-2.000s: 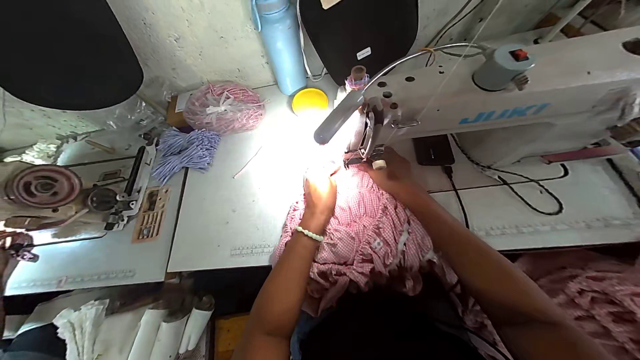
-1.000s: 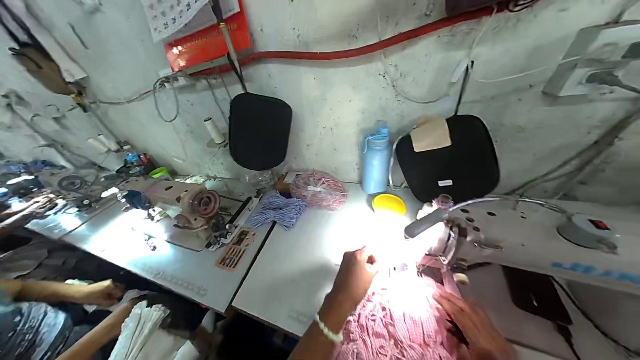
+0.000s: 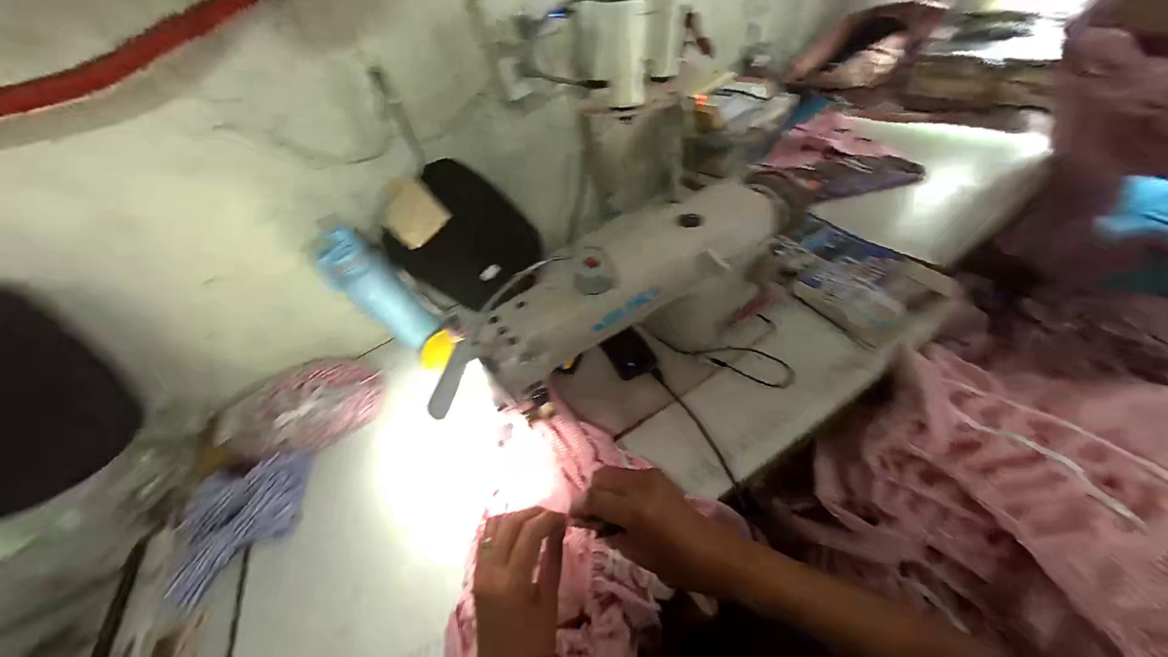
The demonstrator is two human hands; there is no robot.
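Pink gathered fabric (image 3: pixel 593 566) lies in front of the needle area of a white Juki sewing machine (image 3: pixel 630 274). My left hand (image 3: pixel 518 570) rests on this fabric with its fingers together; blur hides whether it pinches the cloth. Close by on the right, my right hand (image 3: pixel 643 525) is curled around a small dark object (image 3: pixel 598 526), too blurred to name. Part of the fabric runs up toward the presser foot (image 3: pixel 538 401). A bright lamp (image 3: pixel 449 379) washes out the white table left of the needle.
Behind the machine head stand a blue bottle (image 3: pixel 379 287) and a yellow round lid or dish (image 3: pixel 438 349). Striped blue strips (image 3: pixel 242 511) and a bag of pink strips (image 3: pixel 315 401) lie left. A black phone-like device (image 3: pixel 628 354) with a cable sits right; more pink fabric (image 3: pixel 1022 474) is piled beyond.
The view has swung to the right. My hands, apart on the fabric a second ago, are now close together on it, away from the needle.
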